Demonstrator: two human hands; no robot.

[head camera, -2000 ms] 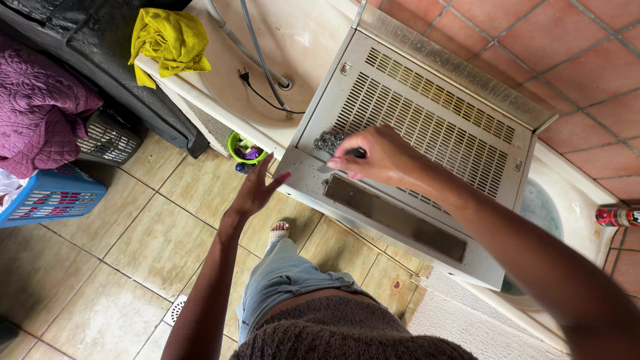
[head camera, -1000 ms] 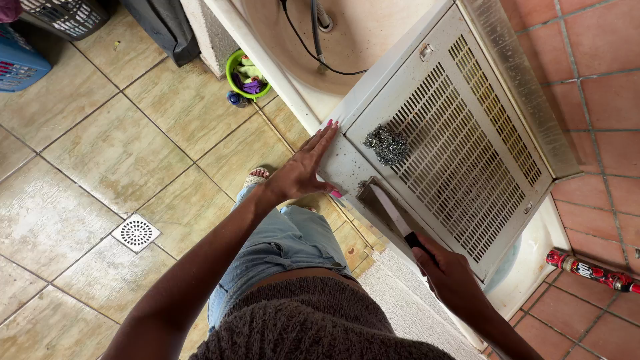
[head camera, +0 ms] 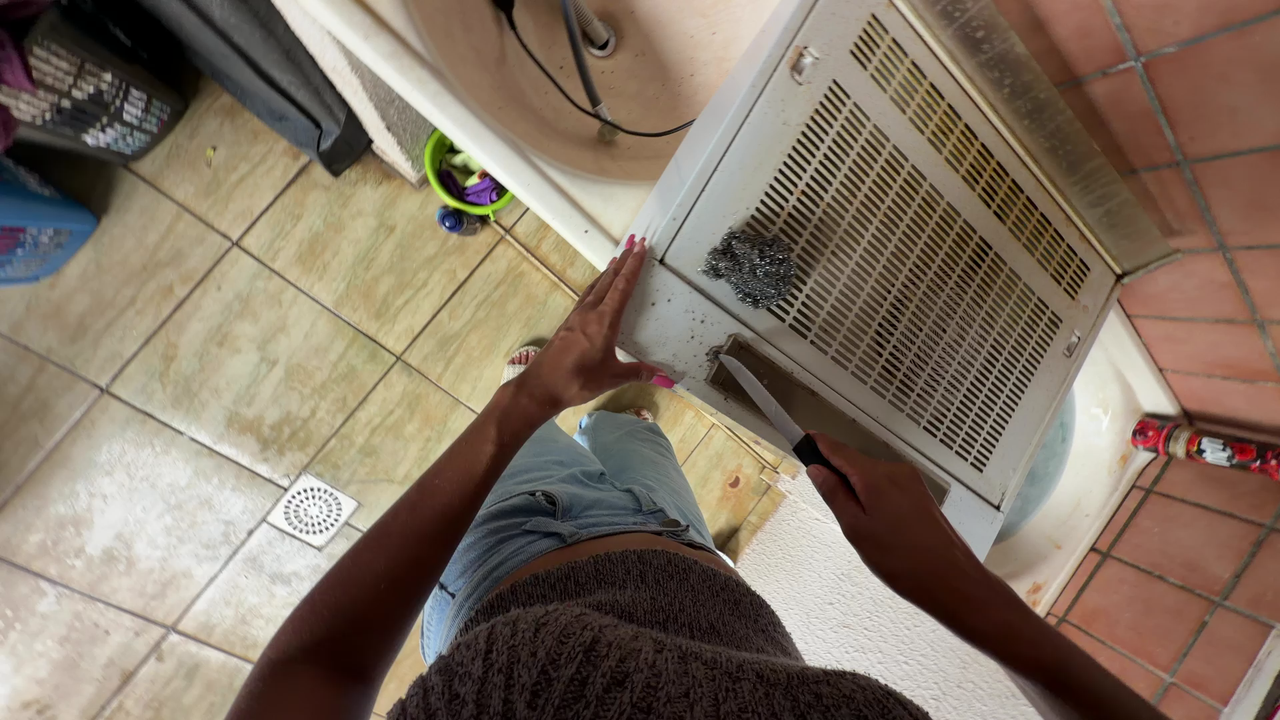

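Note:
A white range hood with slotted grilles (head camera: 690, 215) lies across the tub, its surface spotted with grime. My left hand (head camera: 590, 345) rests spread against the hood's near left edge, holding no tool. In my right hand (head camera: 870, 495) is the black handle of a kitchen knife (head camera: 765, 398). The knife's blade tip touches or hovers at the left end of a dark recessed strip (head camera: 830, 415) in the hood's front; contact is not certain. A steel wool scourer (head camera: 750, 267) sits on the grille's left part, above the blade.
The tub (head camera: 560, 190) holds a hose and a black cable (head camera: 560, 85). On the tiled floor stand a green bucket (head camera: 432, 165) with cloths, a blue-capped bottle (head camera: 455, 221) and a blue basket (head camera: 45, 235). A red can (head camera: 1210, 448) lies on the right ledge.
My right hand was over the hood near the scourer, and now it holds the knife at the recessed strip. My left hand has come onto the hood's edge. The view has shifted and turned.

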